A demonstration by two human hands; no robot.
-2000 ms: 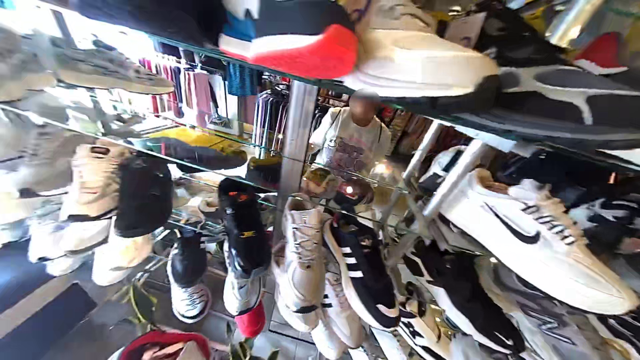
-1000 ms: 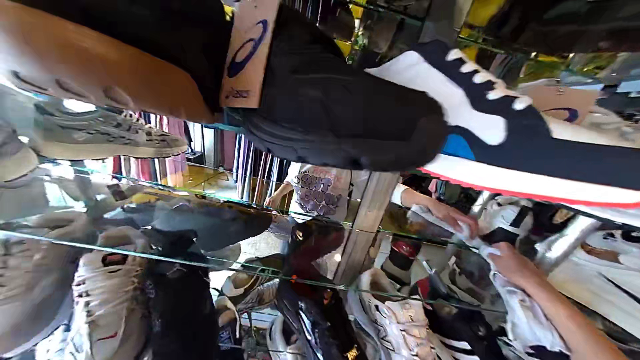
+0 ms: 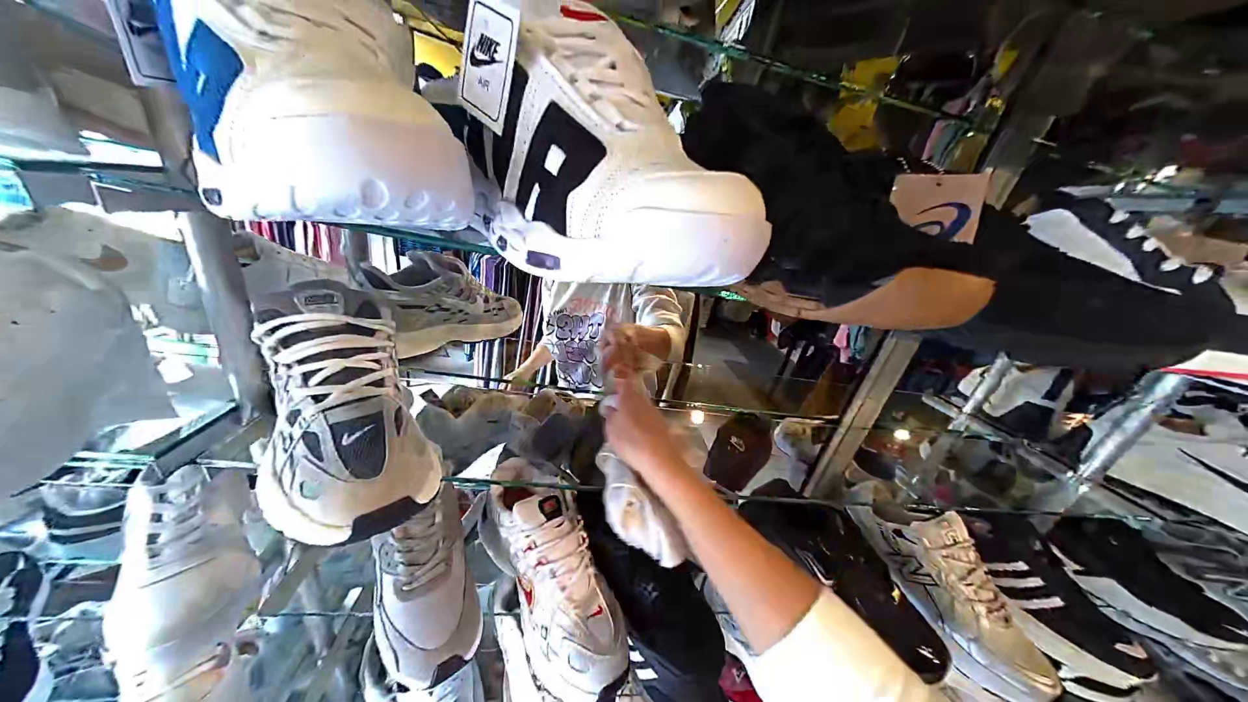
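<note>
My right hand (image 3: 636, 421) reaches in from the lower right, its fingers closed around a pale, crumpled cloth (image 3: 639, 512) that hangs down by the middle glass shelf (image 3: 770, 495). Behind it, a mirror shows the hand's reflection (image 3: 629, 353). A grey and white Nike sneaker (image 3: 341, 429) stands left of the hand on that shelf. Below, left of the cloth, is a white sneaker with red details (image 3: 561, 575); dark shoes lie partly behind the cloth and forearm. My left hand is not in view, apart from part of an arm in the reflection.
Overhead, a glass shelf holds a white and black Nike sneaker (image 3: 624, 185), a white and blue sneaker (image 3: 322, 146) and a black shoe with a tan sole (image 3: 877, 263). Metal posts (image 3: 222, 292) stand between shelves. A gold-toned sneaker (image 3: 965, 595) sits lower right.
No hand of mine shows in the oldest frame. One second ago my right hand was at the right with the cloth; now it is near the middle. The view has shifted strongly along the shelves.
</note>
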